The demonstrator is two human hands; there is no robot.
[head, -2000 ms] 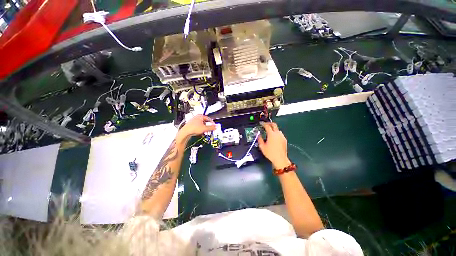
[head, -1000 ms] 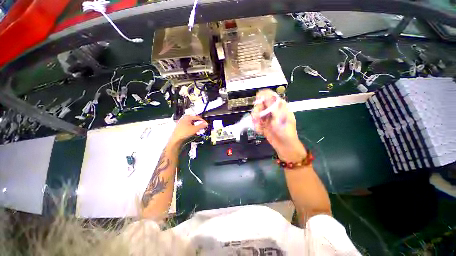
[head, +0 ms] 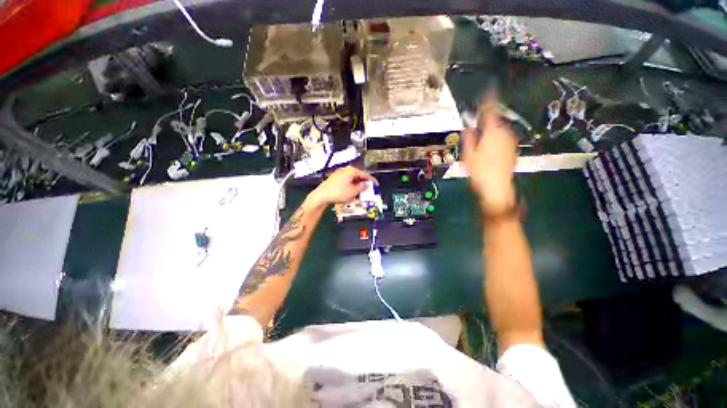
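The test fixture (head: 414, 236) has a black base, a white socket block (head: 349, 212) on its left half and a green circuit board (head: 410, 204) on its right. A white corded unit (head: 376, 264) lies across the fixture's front edge, its cable running toward me. Its lead end, with a small yellow-black component (head: 372, 210), is at the socket block. My left hand (head: 344, 186) is over the block, fingertips closed at the lead end; the exact contact is too small to see. My right hand (head: 491, 151) is raised at the shelf's edge, blurred; its hold is unclear.
Two covered instruments (head: 295, 64) (head: 405, 80) stand behind the fixture. Waiting corded units (head: 191, 143) lie on the dark shelf. A white sheet (head: 159, 263) with a small part is at left, stacked trays (head: 677, 207) at right. A metal frame (head: 414, 9) crosses overhead.
The earlier unit left the fixture in my right hand, which has moved right and toward the shelf, no longer visibly holding it. My left hand and the other corded unit have moved right onto the fixture.
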